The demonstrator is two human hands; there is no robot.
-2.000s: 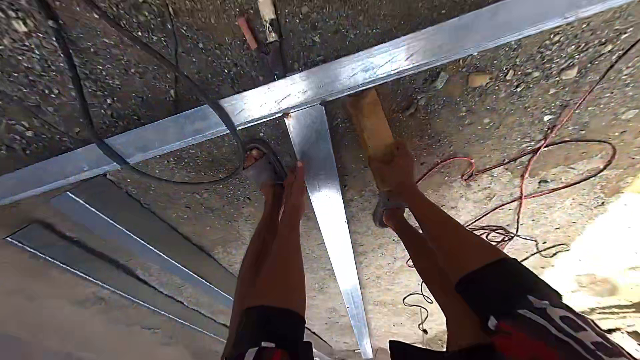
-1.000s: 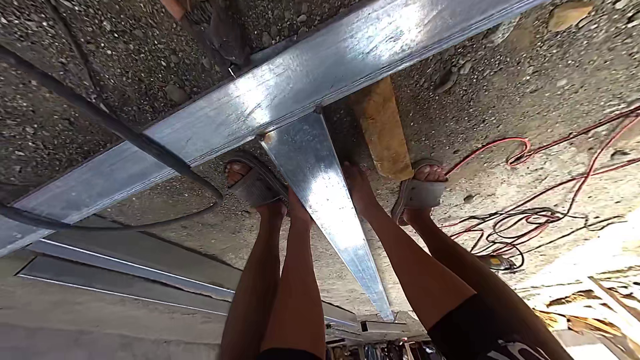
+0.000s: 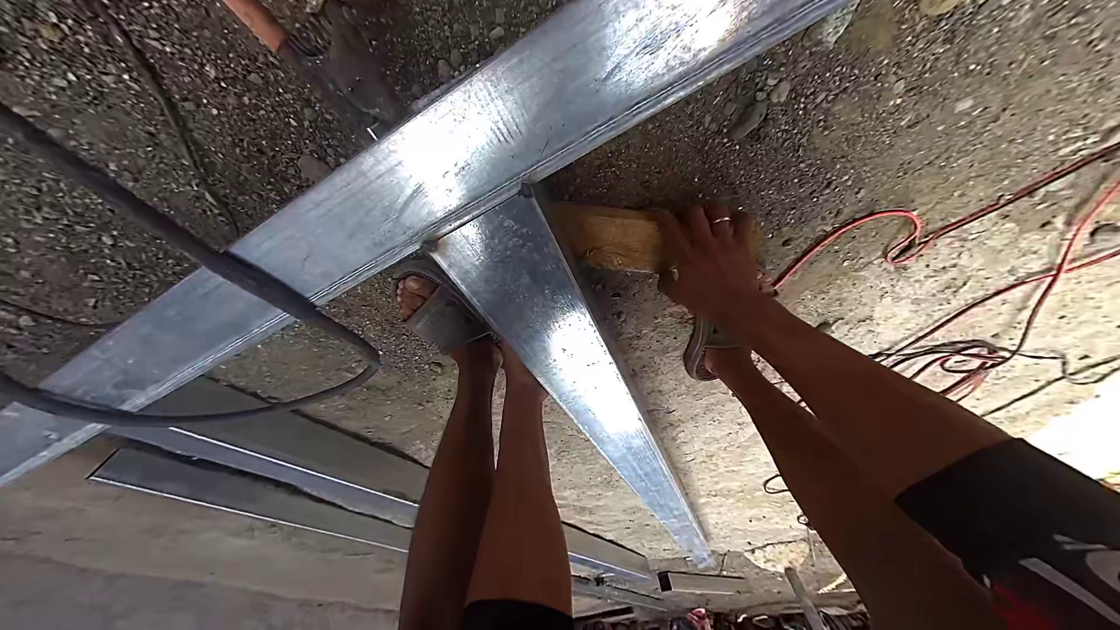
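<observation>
A long galvanized metal beam (image 3: 350, 210) runs diagonally across the ground. A second metal beam (image 3: 560, 350) meets its near edge, tapering away toward the bottom of the view. My right hand (image 3: 713, 262) grips the end of a wooden block (image 3: 621, 238), which lies beside the second beam, its other end close to the joint. My left hand (image 3: 523, 376) is at the left edge of the second beam, mostly hidden under it; its fingers do not show. Sandaled feet stand on either side of the second beam.
A thick black cable (image 3: 254, 276) loops over the long beam at left. More metal lengths (image 3: 254, 499) lie at lower left. Red and black cords (image 3: 971, 350) tangle on the ground at right. Beyond the long beam lies a tool with an orange-brown handle (image 3: 258, 22).
The wooden block has turned from pointing toward me to lying more crosswise. My right hand has moved from the second beam's edge onto the block. The view has come closer and tilted.
</observation>
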